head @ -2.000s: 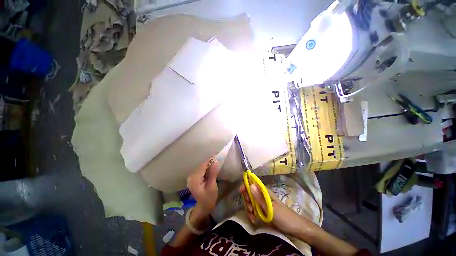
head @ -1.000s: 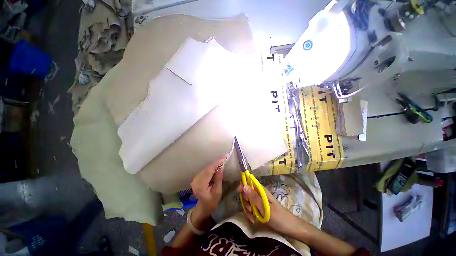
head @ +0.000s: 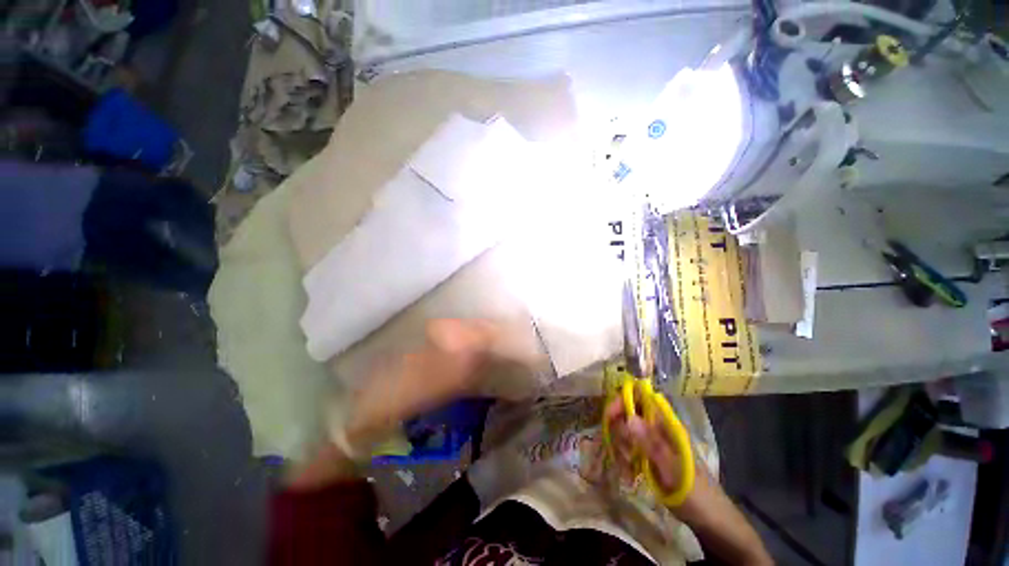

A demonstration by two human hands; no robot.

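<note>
My right hand (head: 642,442) holds the yellow-handled scissors (head: 678,448) near the table's front edge. Their blades point up beside the yellow tape and are hard to make out; they are off the fabric. Beige fabric panels (head: 365,138) lie overlapped left of the needle area, partly whited out by the lamp. A paler piece (head: 382,260) with a short dark slit lies on top. A short dark line also shows in the fabric near the front edge. My left hand (head: 437,365) is blurred over the front of the panels; its grip cannot be told.
The sewing machine (head: 708,133) has a glaring lamp. Yellow PIT tape (head: 719,332), a beige block (head: 778,285) and green-black snips (head: 924,274) are to the right. Pale green fabric (head: 260,321) hangs off the left. A crumpled bundle (head: 290,100) is behind. A blurred dark-blue shape is far left.
The scissors have moved right, off the fabric, in my right hand. My left hand has left the cut edge and moved slightly left, with its forearm further left. The view has shifted.
</note>
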